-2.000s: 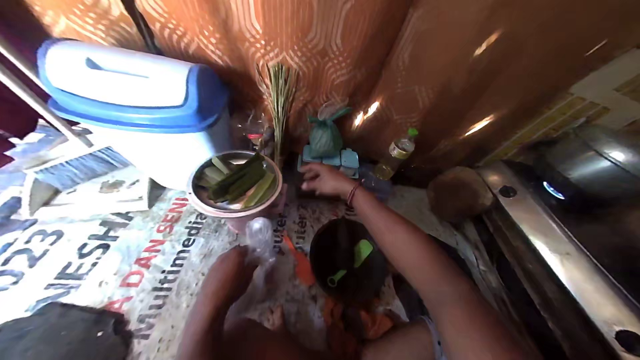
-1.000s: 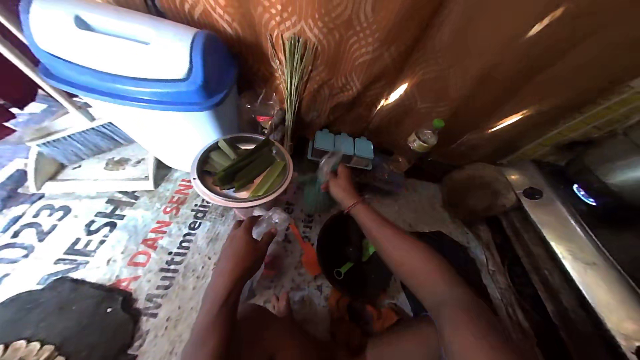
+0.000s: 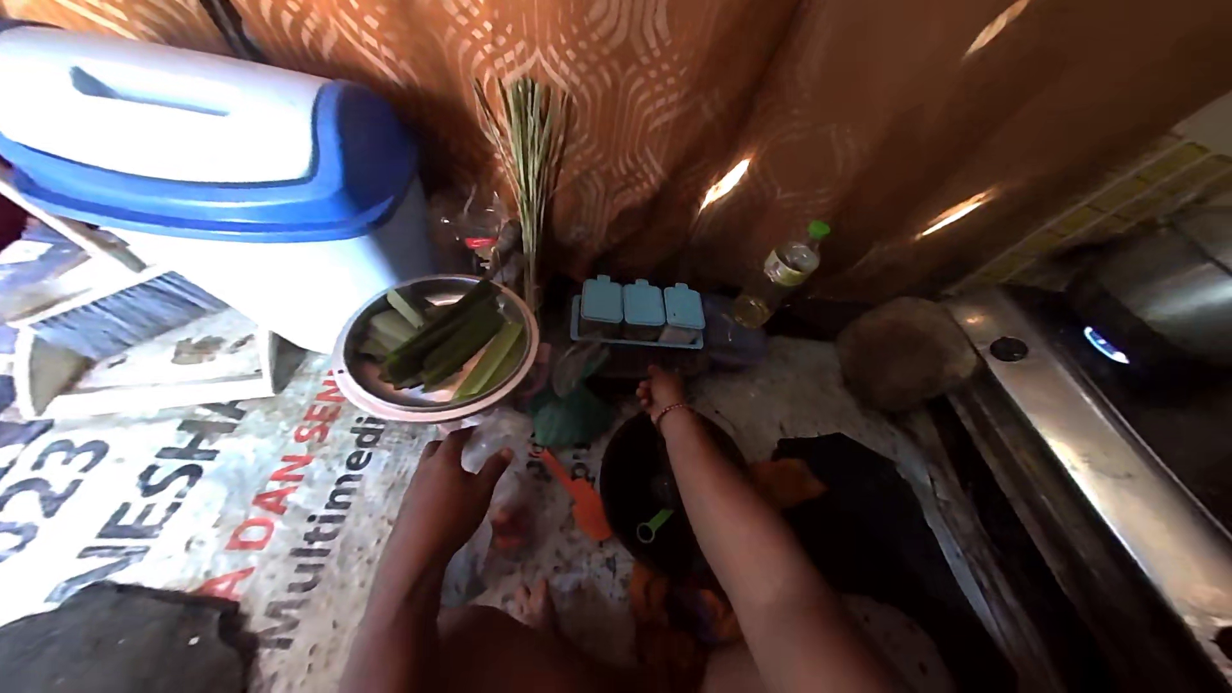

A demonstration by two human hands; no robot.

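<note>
My left hand (image 3: 460, 481) is at a clear plastic bag (image 3: 496, 452), thumb and fingers spread; whether it grips the bag is unclear. My right hand (image 3: 662, 390) has curled fingers and reaches over a dark round bowl or mortar (image 3: 626, 481), just in front of a blue condiment set with three lids (image 3: 643, 306); anything in its fingers cannot be made out. A light-green spoon (image 3: 654, 525) lies in the dark bowl. Between my hands are a green plastic bag (image 3: 573, 414) and an orange plastic utensil (image 3: 577, 496). Cut green vegetables (image 3: 448, 342) fill a metal basin (image 3: 354, 395) beyond my left hand.
A white and blue lidded bin (image 3: 289, 279) stands at the left beside a broom (image 3: 125, 308) and dustpan (image 3: 164, 371). An oil bottle (image 3: 778, 279) stands by the orange curtain. A round wooden board (image 3: 905, 354) lies near the lit gas stove (image 3: 1126, 500). A dark slab (image 3: 125, 640) lies lower left.
The green bag, earlier on the condiment set, now lies in front of it beside the basin. My right hand has moved away from the bag, toward me. My left hand stays near the clear bag.
</note>
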